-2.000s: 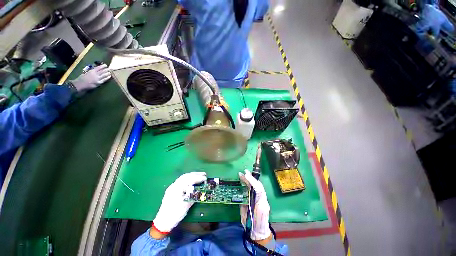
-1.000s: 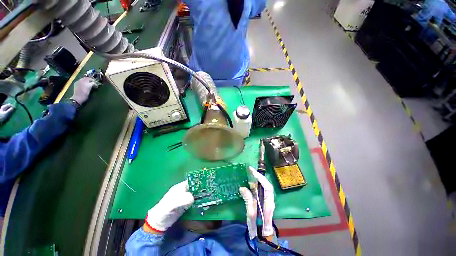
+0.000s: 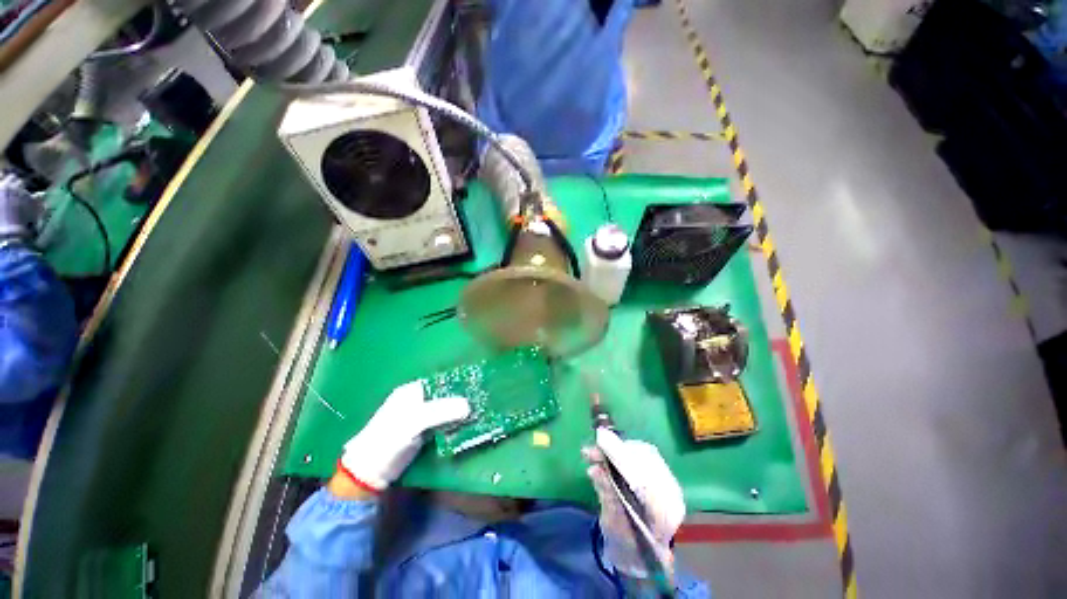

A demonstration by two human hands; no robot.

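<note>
A green circuit board [image 3: 497,398] lies tilted on or just above the green mat, its flat side with silvery dots facing up, below the fume hood. My left hand [image 3: 404,433], in a white glove with a red cuff ring, holds the board's left edge, thumb over its face. My right hand [image 3: 638,497], also gloved, grips a dark soldering iron [image 3: 603,418]; its tip points up and away, right of the board, and is blurred. The iron is apart from the board.
The round hood [image 3: 532,311] stands behind the board. Behind are an ionizing blower [image 3: 380,187], white bottle [image 3: 607,264] and black fan [image 3: 690,243]. The iron stand [image 3: 702,342] and yellow sponge [image 3: 718,410] are right. A blue pen [image 3: 346,298] lies by the conveyor [image 3: 176,316]. People stand ahead and at left.
My right hand has let go of the board and moved right, now with the iron angled forward. The board has turned from component side to solder side and lowered. The view has shifted.
</note>
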